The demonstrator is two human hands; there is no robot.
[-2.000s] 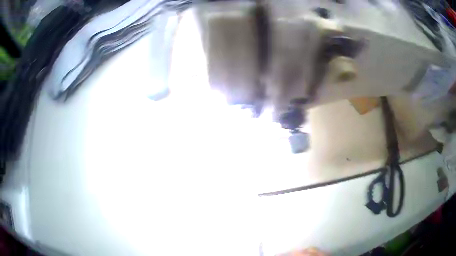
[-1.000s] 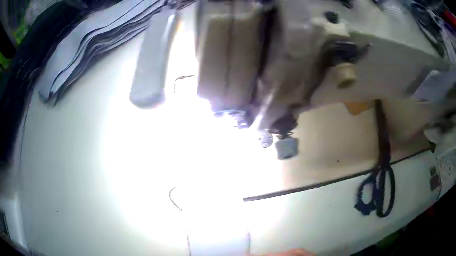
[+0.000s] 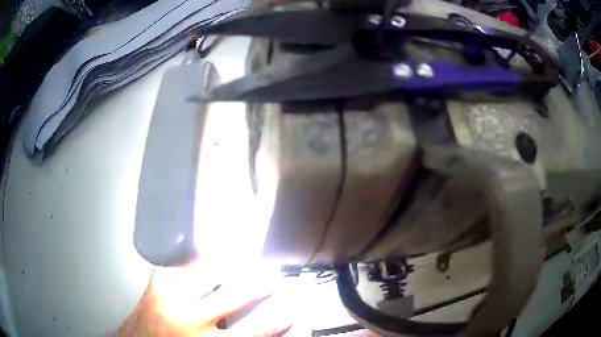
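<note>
My left hand (image 3: 198, 306) is low in the view, just below the grey lamp bar (image 3: 166, 171) and left of the needle area. Its fingers point right and look apart, but glare washes over them and hides whatever is under them. A tiny skin-toned sliver shows at the bottom edge right of centre; it may be my right hand, cut off. The cream sewing machine head (image 3: 369, 191) fills the centre. The presser foot is lost in glare. No fabric can be made out at the needle.
Black thread snips with a purple mark (image 3: 461, 77) lie across the top of the head. A light grey stack of cut panels (image 3: 79, 85) is at the upper left on the white table (image 3: 59, 230). A curved grey bar (image 3: 520, 243) and a black loop (image 3: 395, 326) show at the right.
The view has shifted, so the head looks larger and lower and the snips show on it. My left hand has come in below the lamp bar. The black shears are no longer clearly seen.
</note>
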